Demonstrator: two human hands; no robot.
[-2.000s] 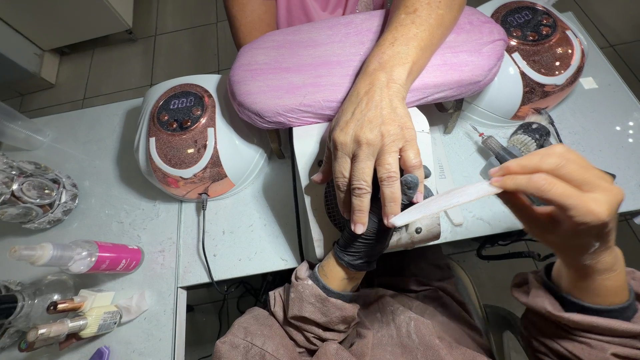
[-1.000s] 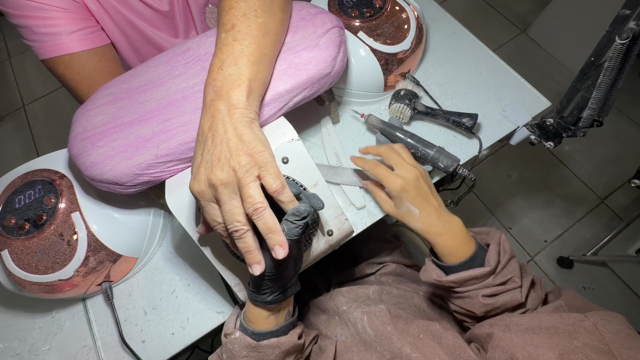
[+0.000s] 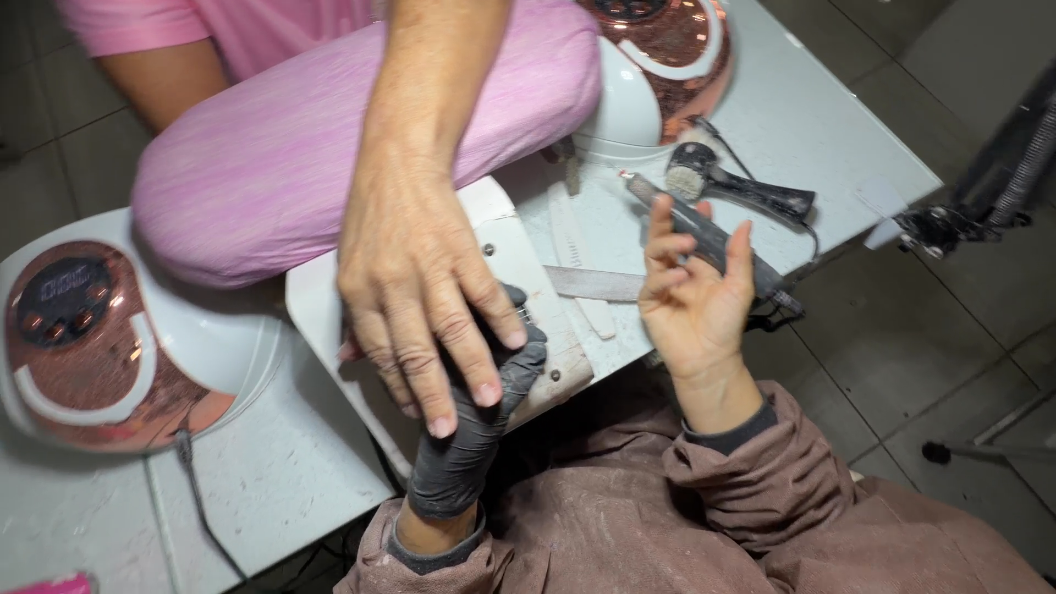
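Note:
My left hand (image 3: 470,412), in a black glove, is under the other person's bare hand (image 3: 417,264). Its thumb lies against that hand's fingers, and most of its own fingers are hidden. My bare right hand (image 3: 697,305) is palm up with its fingers and thumb apart. A dark electric nail drill handpiece (image 3: 718,243) lies across behind its fingers and thumb; whether they touch is unclear. A grey nail file (image 3: 598,283) lies just left of my right hand, across a white nail file (image 3: 569,235).
A pink cushion (image 3: 272,148) supports the other person's forearm. Nail lamps stand at left (image 3: 82,330) and upper right (image 3: 668,41). A dust brush (image 3: 742,194) lies beyond the handpiece. A white vented unit (image 3: 495,231) sits under the hands. A black jointed arm (image 3: 973,206) stands right of the table.
My right hand held the white file two seconds ago and was at the grey file one second ago. It has moved right to the handpiece and turned palm up. The view has shifted right since the first frame.

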